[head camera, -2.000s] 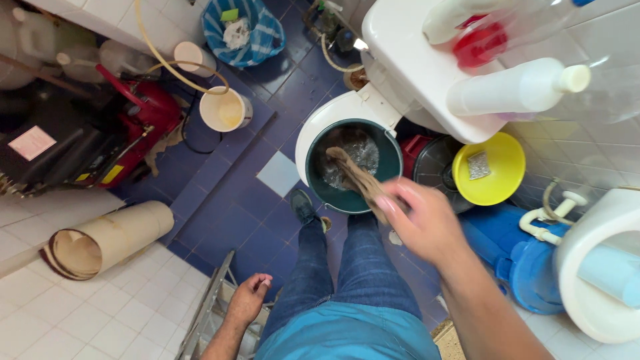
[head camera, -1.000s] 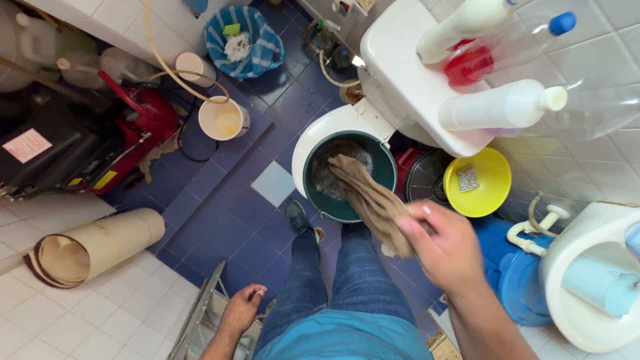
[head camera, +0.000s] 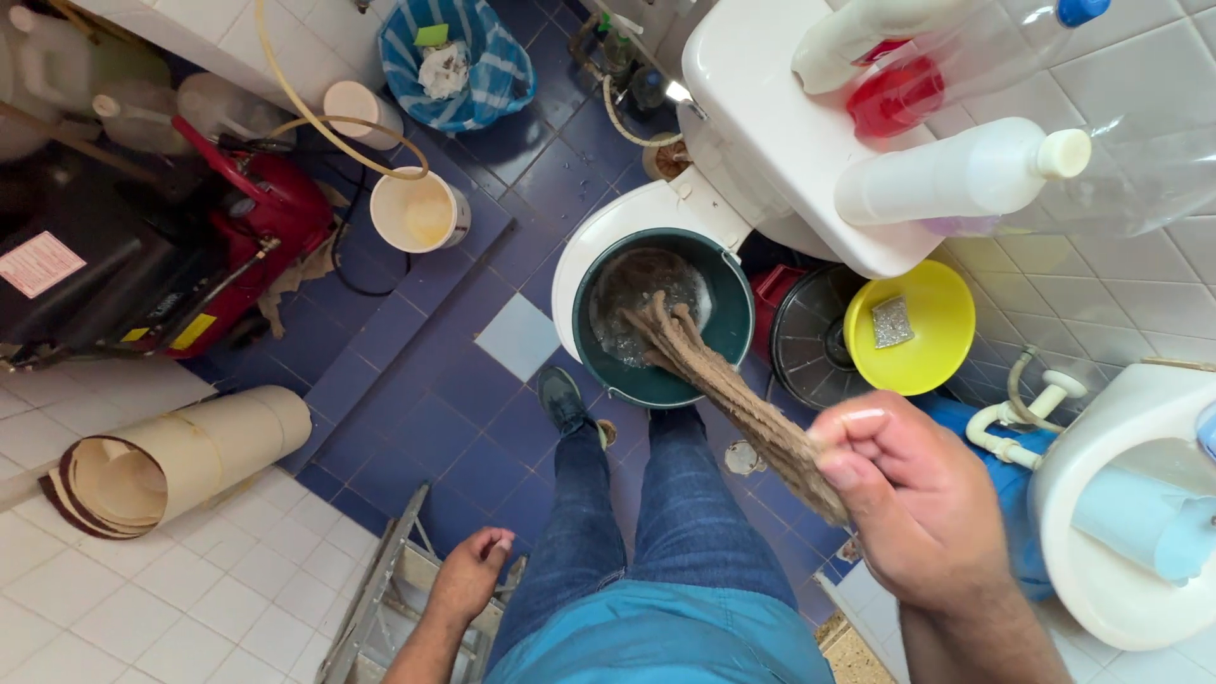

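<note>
My right hand pinches one end of a wet brown cloth at the lower right of centre. The cloth hangs bunched and slanting, its far end inside a dark green bucket. Murky, foamy water lies in the bucket, which rests on the white toilet. My left hand hangs low beside my left leg with its fingers curled; whether they are fully closed is hard to see, and nothing shows in them.
Plastic bottles lie on the toilet tank. A yellow basin sits by a black lid, near a washbasin. Left are a white tub, a lined bin, a red-and-black machine, a rolled sheet and a folding ladder.
The cloth was lower in the bucket two seconds ago; my right hand has drawn more of it up and out over the rim, toward me and to the right. My left hand stays low.
</note>
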